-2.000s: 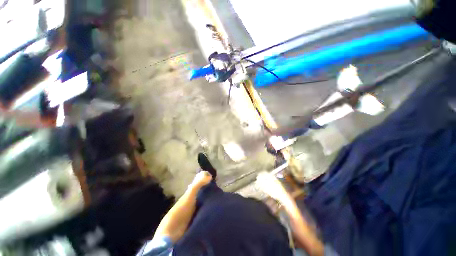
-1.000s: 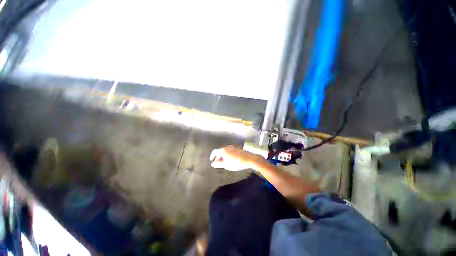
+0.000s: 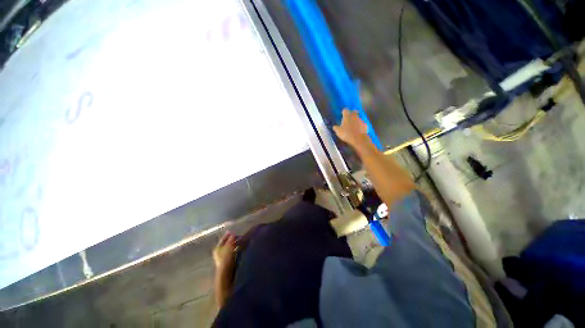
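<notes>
My right hand [image 3: 353, 129] is on the near part of the blue roll [image 3: 326, 54], which lies on the dark table just right of the silver end cutter rail [image 3: 296, 96]. Its fingers bend over the blue material; whether they grip it I cannot tell. My left hand [image 3: 225, 249] hangs low beside my dark apron at the table's edge, fingers curled, with nothing seen in it. The white sheet [image 3: 160, 115], with faint S shapes and rings, lies flat left of the rail.
A black power cable [image 3: 401, 90] curves over the table right of the blue roll. Navy cloth [image 3: 474, 38] lies at the upper right. A small mechanism [image 3: 349, 188] sits at the rail's near end. A dark blue bundle [image 3: 558, 256] is at the lower right.
The view has turned back towards the rail. My right hand has moved from over the floor left of the rail's end onto the blue roll. My left hand now shows beside the table edge.
</notes>
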